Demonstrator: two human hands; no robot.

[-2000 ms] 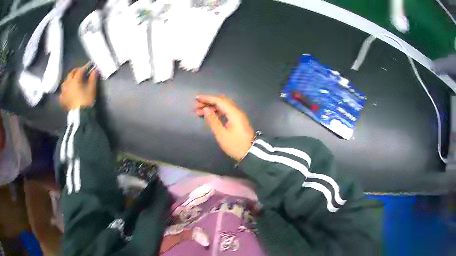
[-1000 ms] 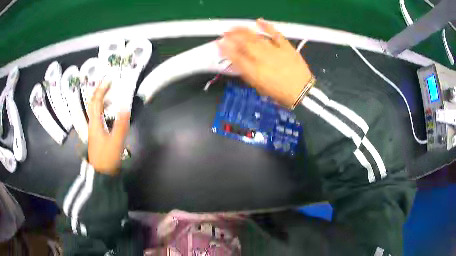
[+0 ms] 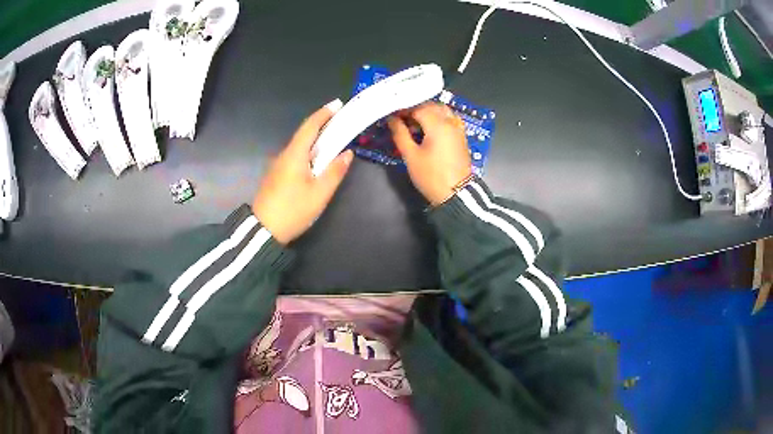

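A white curved half-shell housing [image 3: 373, 103] is held over the blue test board [image 3: 480, 127], its rounded head to the upper right and its smooth outer side up. My left hand [image 3: 297, 182] grips its narrow end. My right hand [image 3: 434, 153] is under the head end, over the test board, with thumb and fingers bent together. What the right fingers hold is hidden. A small control board [image 3: 181, 191] lies loose on the black bench to the left.
Several open half-shells [image 3: 103, 106] with small boards are fanned out at the upper left. A white assembly [image 3: 7, 144] is cut off at the left edge. A power supply [image 3: 710, 140] with a lit blue screen stands at right, with a white cord [image 3: 593, 51] from it.
My left hand has left the fanned shells and moved right onto the housing. The housing is now above the test board. My right hand has moved down from the housing's head to beneath it.
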